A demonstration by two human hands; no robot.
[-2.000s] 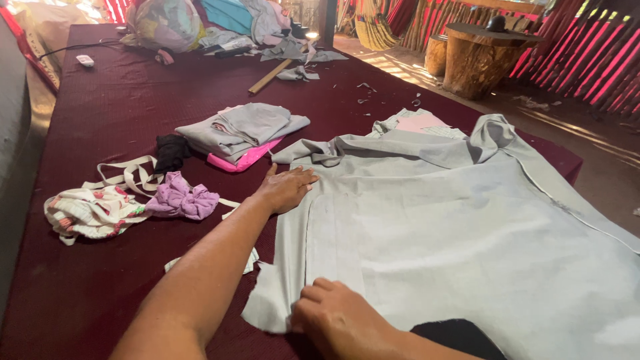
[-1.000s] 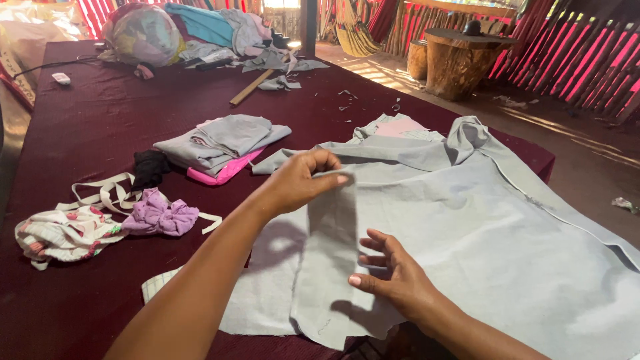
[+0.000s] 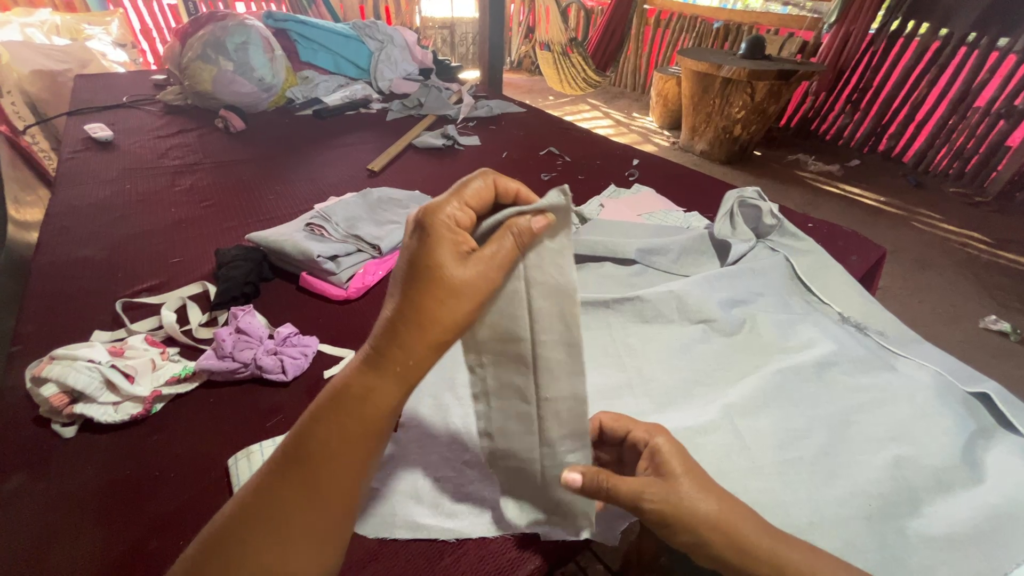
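Note:
A folded strip of grey fabric (image 3: 532, 352) stands raised between my hands. My left hand (image 3: 464, 248) grips its top edge between thumb and fingers. Low on the strip's right edge, my right hand (image 3: 640, 472) holds it, thumb in front and fingers partly hidden behind. The large grey cloth (image 3: 744, 352) lies spread on the dark red covered table to the right, with a long seam along its far right side. Beyond my left wrist rests a folded stack of grey cloth (image 3: 344, 232) on a bright pink piece (image 3: 348, 280).
At left lie a purple gathered fabric piece (image 3: 256, 346), a floral cloth (image 3: 112, 376), a black cloth (image 3: 238, 274) and white straps. Farther back are a wooden stick (image 3: 404, 144), scraps, a stuffed clear bag (image 3: 232, 68) and a small white device (image 3: 98, 132). A tree-stump table (image 3: 732, 104) stands beyond.
Two seconds ago both hands lay low on the spread grey cloth. They have since lifted a folded strip of it, and the right hand has closed on the strip's lower edge.

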